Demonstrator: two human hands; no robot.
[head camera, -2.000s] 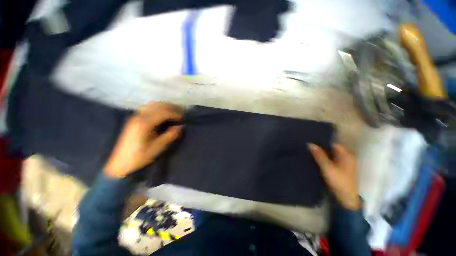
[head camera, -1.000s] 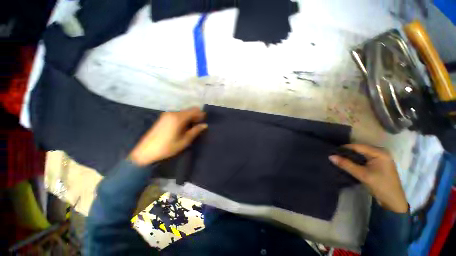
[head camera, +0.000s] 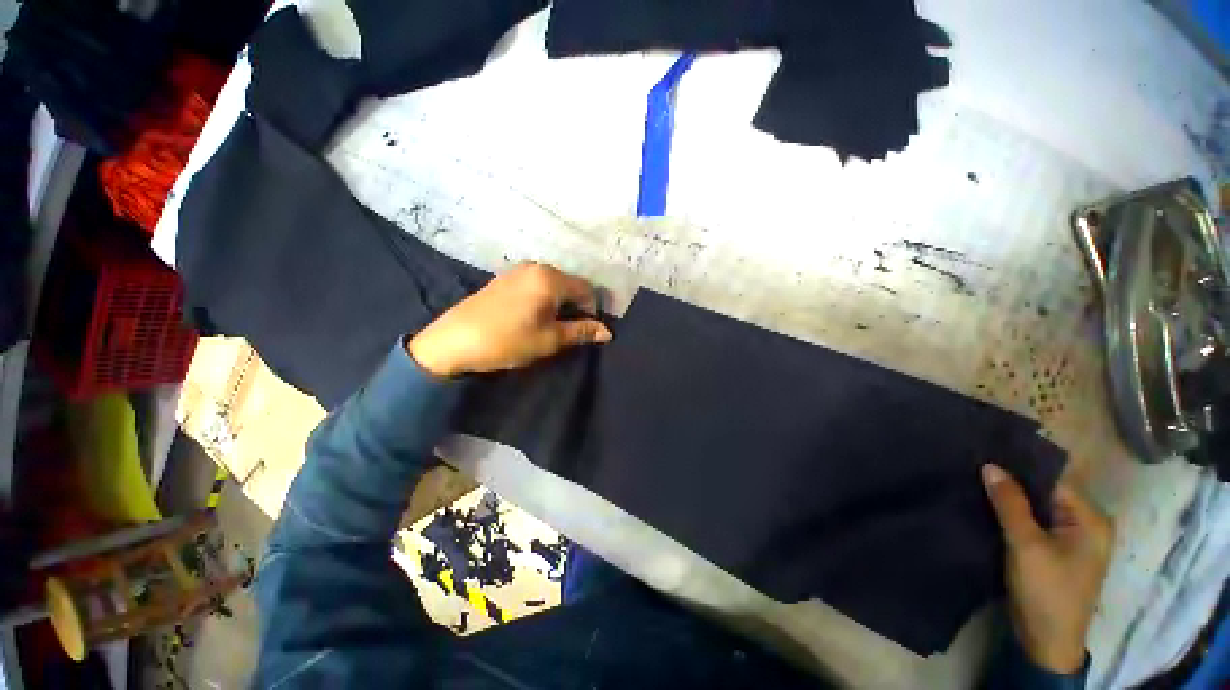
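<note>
A black fabric panel (head camera: 796, 458) lies across the near part of the pale pressing table. My left hand (head camera: 519, 321) pinches black cloth at the panel's left end. My right hand (head camera: 1052, 553) is at the panel's right end, with the thumb on top and the other fingers partly hidden at the edge. More black cloth (head camera: 270, 243) lies to the left and hangs over the table edge. The metal steam iron (head camera: 1167, 317) stands at the right, cut off by the picture's edge.
Small black fabric pieces (head camera: 850, 95) lie at the far side. A blue strip (head camera: 657, 142) lies flat on the table (head camera: 513, 148). A red plastic basket (head camera: 135, 324), a cardboard box (head camera: 243, 411) and a wooden-ended object (head camera: 122, 593) are at the left. Whitish cloth (head camera: 1174, 539) is at right.
The view has shifted, so the table things appear further right. The panel's right end, folded up in my right hand a second ago, now lies flatter. My left hand keeps its pinch.
</note>
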